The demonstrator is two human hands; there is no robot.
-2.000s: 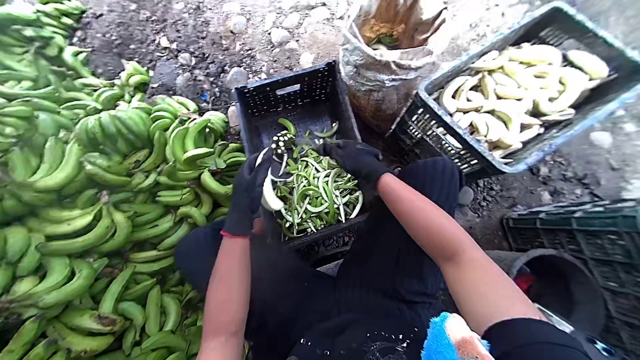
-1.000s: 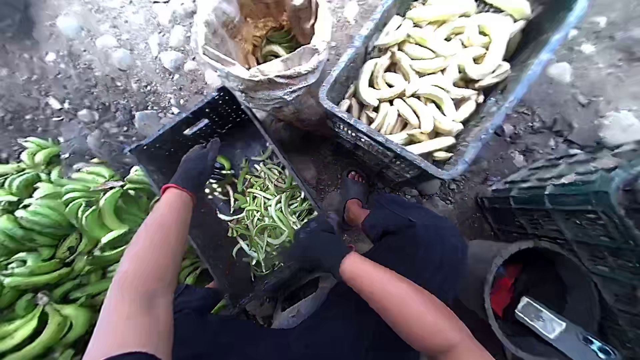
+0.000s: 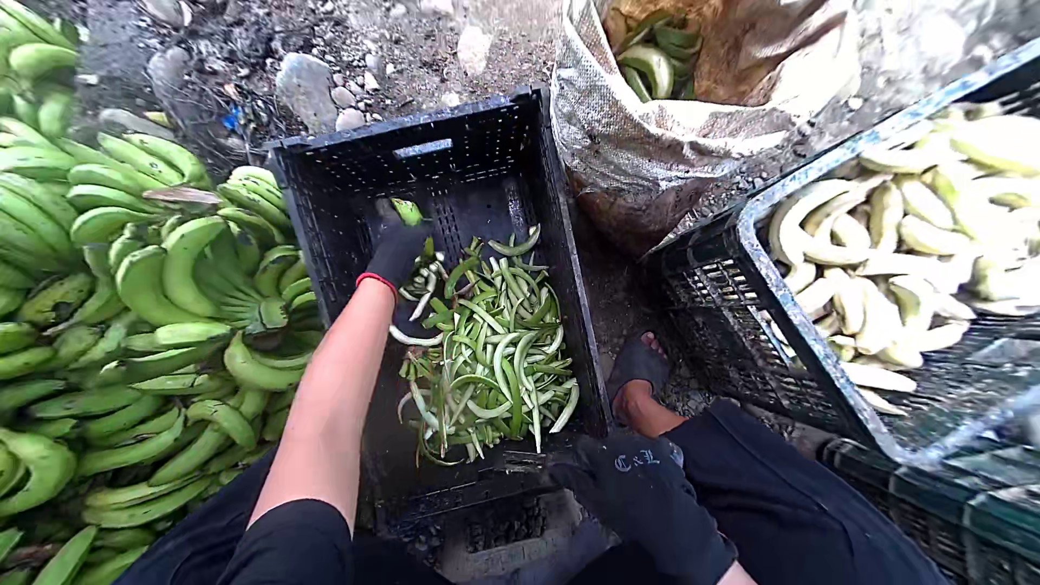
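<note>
My left hand [image 3: 396,244], in a dark glove with a red band at the wrist, reaches into the left side of a black plastic crate [image 3: 573,284]. A short green piece of plantain or peel [image 3: 406,212] shows at its fingertips; whether they grip it is unclear. Green and white peel strips [image 3: 504,349] lie heaped on the crate floor, right of that hand. My right hand [image 3: 638,491], in a black glove, is at the crate's near right corner. Its fingers point left and are partly blurred, so I cannot tell if it holds anything.
Bunches of green plantains [image 3: 195,268] are piled along the left. Behind stands an open woven sack [image 3: 626,138] with peels inside. At right, a dark crate [image 3: 780,317] holds peeled plantains [image 3: 886,244]. My sandaled foot [image 3: 640,374] is between the crates. Stones lie on the ground.
The white peeled plantain seen by my left hand two seconds ago no longer shows there. My right hand has moved from above the peels to the crate's near right corner.
</note>
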